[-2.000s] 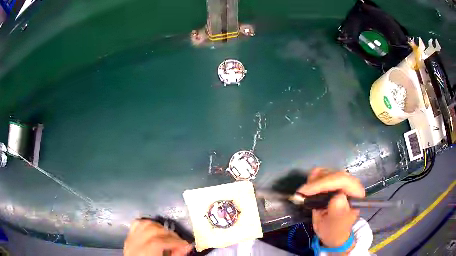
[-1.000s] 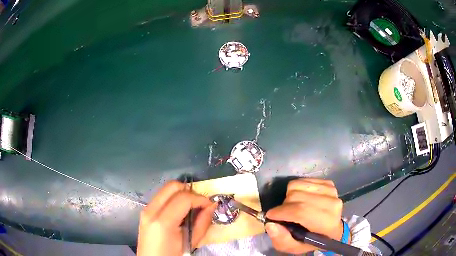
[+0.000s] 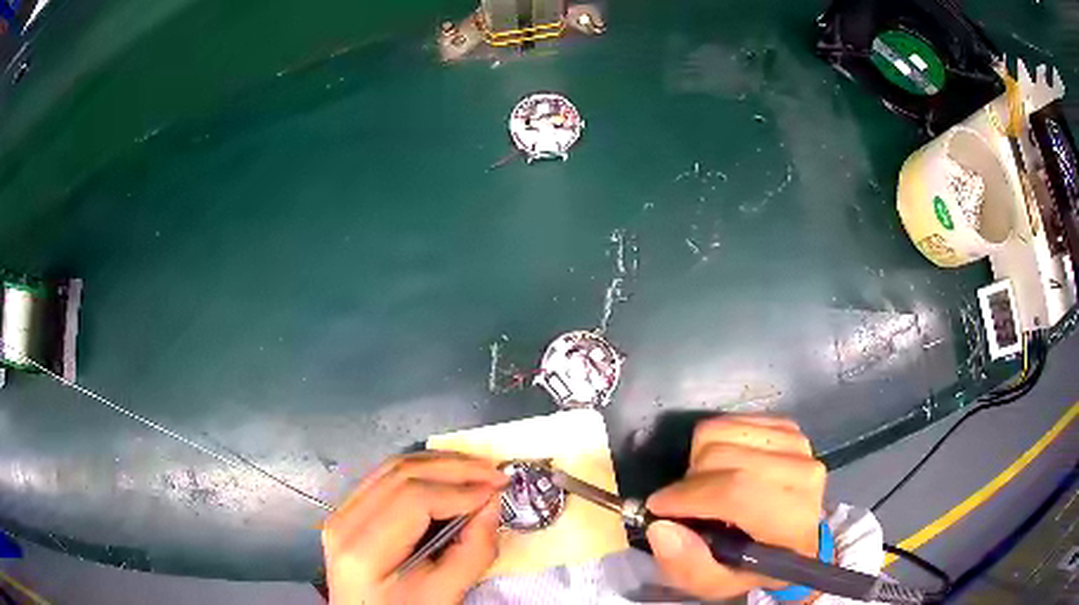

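Observation:
A round PCB assembly (image 3: 532,499) lies on the cream square work pad (image 3: 580,447) at the bottom centre. My right hand (image 3: 740,508) grips the soldering iron (image 3: 745,551) by its black handle, and the metal barrel points left with its tip at the disc's upper edge. My left hand (image 3: 414,520) holds slim tweezers (image 3: 435,539) slantwise, with fingertips at the disc's upper left edge. Solder wire (image 3: 178,434) runs taut from the spool (image 3: 26,325) at far left to my left hand. My left fingers hide part of the disc and pad.
Two more round PCB assemblies lie on the green surface, one just beyond the pad (image 3: 581,369) and one farther away (image 3: 546,125). A metal post base (image 3: 521,33) stands behind. At right are a black fan-like frame (image 3: 909,62), a tub of white pieces (image 3: 947,203) and a small display (image 3: 1003,319).
Since two seconds ago, both hands have come in over the pad, and the iron's tip has reached the disc. In the last second, the tweezers have tilted from upright to slantwise.

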